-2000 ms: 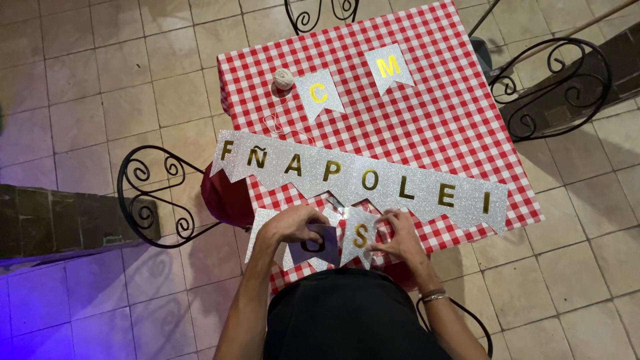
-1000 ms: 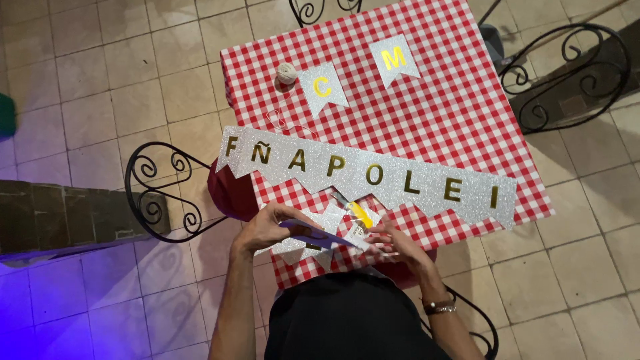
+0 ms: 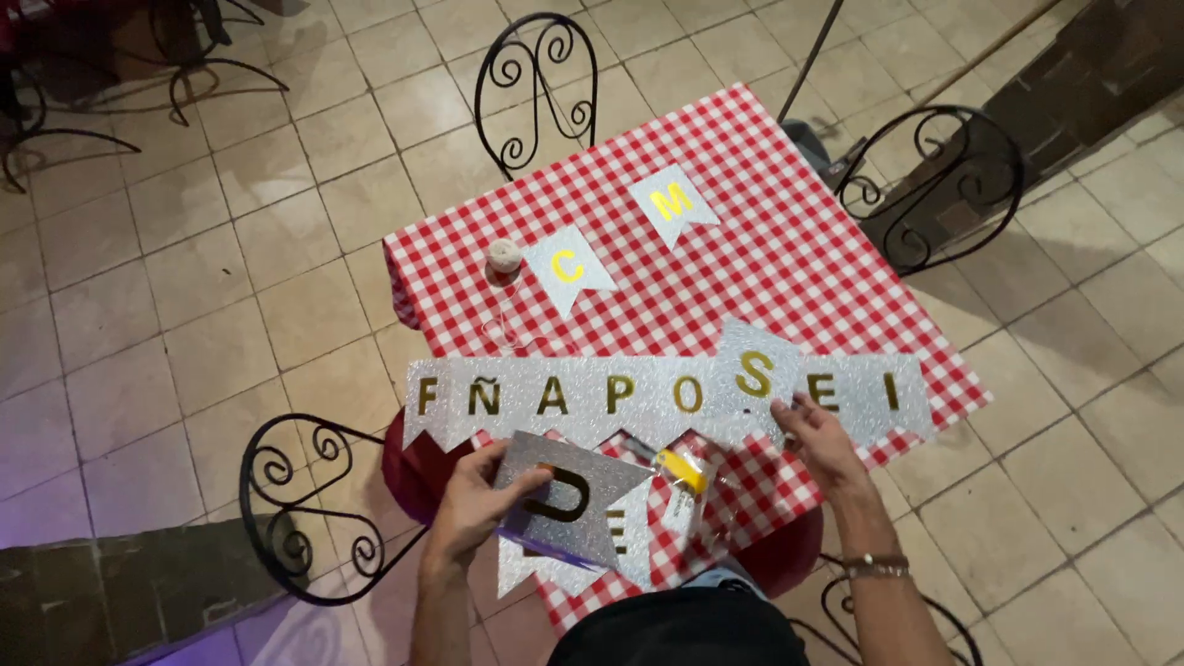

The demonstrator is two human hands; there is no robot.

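My left hand (image 3: 481,499) grips a silver glitter pennant (image 3: 555,462) with a gold U, turned sideways, above other silver pennants (image 3: 634,546) near the front edge. My right hand (image 3: 814,430) holds a silver pennant with a gold S (image 3: 763,356) by its lower corner, over the row of lettered pennants (image 3: 583,398) that overlap across the table. A yellow-handled tool (image 3: 684,470), perhaps a cutter, lies between my hands beside clear plastic. Farther back are a pennant with C (image 3: 572,268) and one with M (image 3: 673,208).
A ball of white string (image 3: 504,255) sits on the red-checked tablecloth (image 3: 721,287), its loose end trailing toward the row. Black scrolled metal chairs stand at the left (image 3: 314,509), back (image 3: 536,88) and right (image 3: 934,185) of the table.
My right hand has moved right and away from my body with the S pennant, now over the row. My left hand has tilted the U pennant sideways. The view has shifted.
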